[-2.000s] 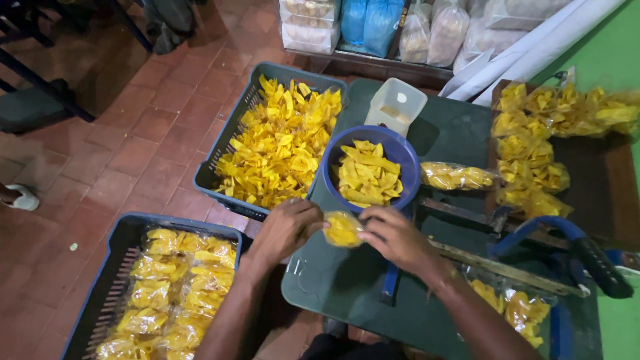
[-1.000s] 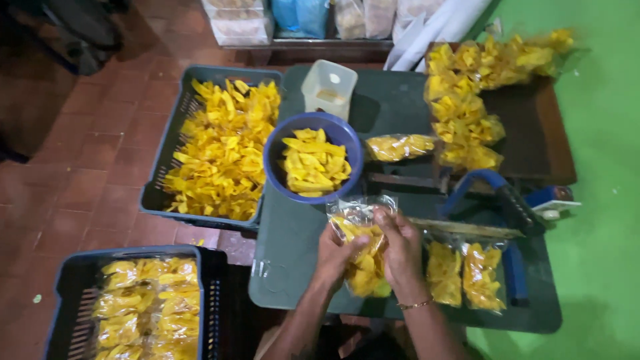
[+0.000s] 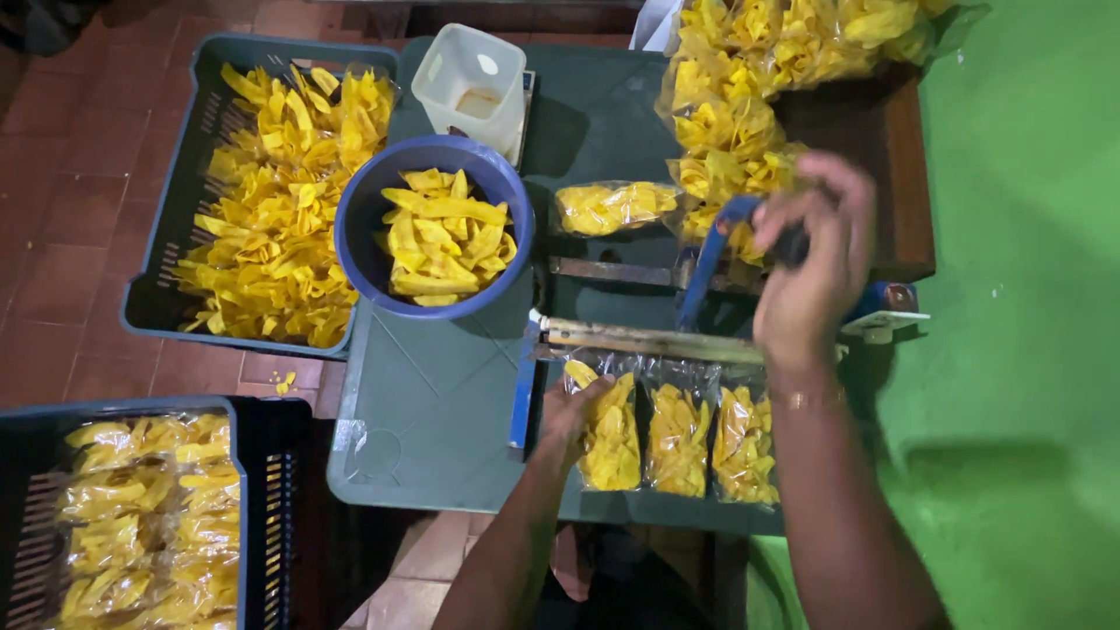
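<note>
My left hand (image 3: 570,409) rests on the upper left side of a clear bag of yellow plantain chips (image 3: 612,442), whose top end lies at the bar of a bag sealer (image 3: 652,339). Two more filled bags, a middle one (image 3: 678,437) and a right one (image 3: 744,446), lie beside it along the same bar. My right hand (image 3: 814,236), somewhat blurred, is at the black knob of the sealer's blue lever (image 3: 713,254); its grip is partly hidden. Behind the sealer lies another filled bag (image 3: 617,207) on the green table (image 3: 420,437).
A blue bowl of chips (image 3: 521,236) and a translucent plastic container (image 3: 499,114) stand left of the sealer. A crate of loose chips (image 3: 166,227) is beyond them, and a crate of packed bags (image 3: 249,525) at lower left. Filled bags lie over a wooden tray (image 3: 910,175) at the right.
The bag that both hands held above the table one second ago lies at the sealer, left of the other two. My right hand has moved from it to the lever. The view has shifted closer.
</note>
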